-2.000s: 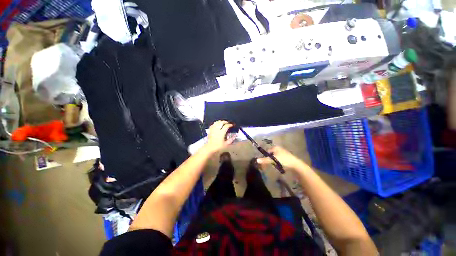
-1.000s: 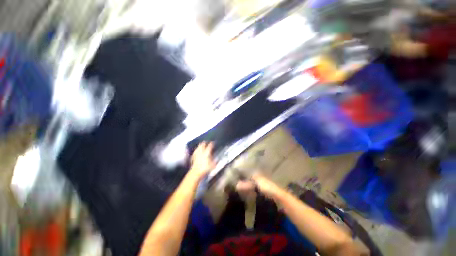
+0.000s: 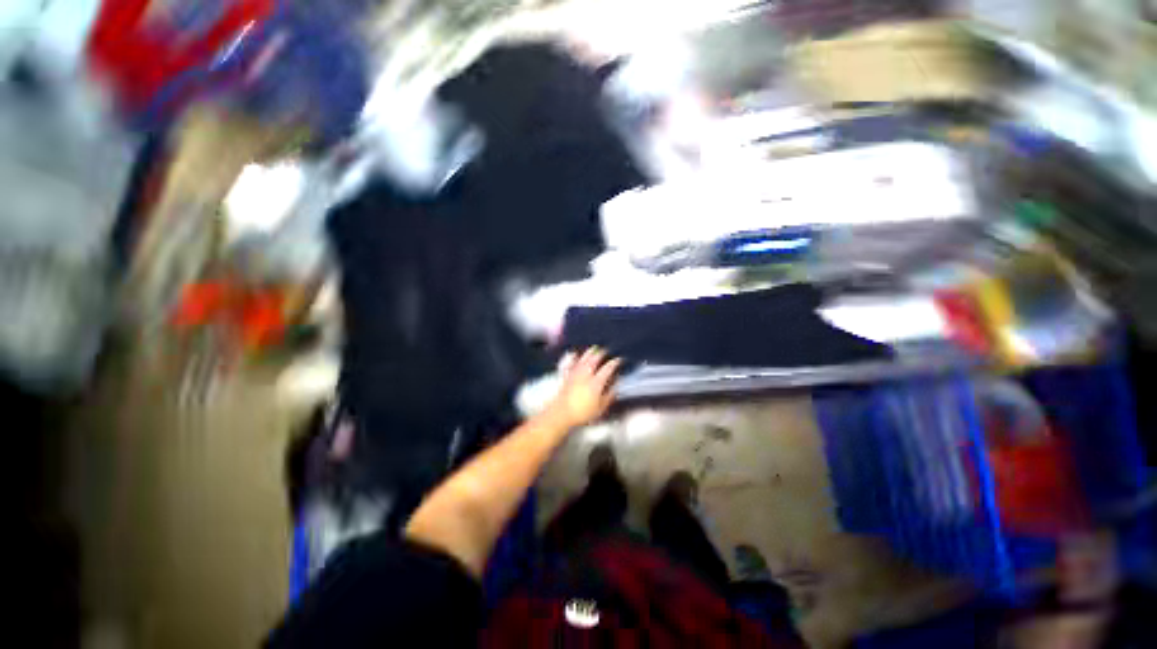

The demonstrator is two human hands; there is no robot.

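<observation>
A long black fabric panel lies along the front of the white machine table. My left hand is at the panel's left end, by the table's front edge, with its fingers apart and the fingertips touching the cloth; the frame is blurred. A blurred skin-coloured shape is near the lower right edge. It may be my right hand, but I cannot tell, nor whether it holds anything. The white sewing machine with its small blue display stands behind the panel.
A large black garment pile hangs over the table's left side. Blue crates stand at right below the table, with red stuff in one. A yellow and red packet lies at the table's right end. An orange-red cloth is at far left.
My right hand has left its place in front of my body, where it held long dark scissors two seconds ago. My left hand stays at the panel's left end. The view has swung about.
</observation>
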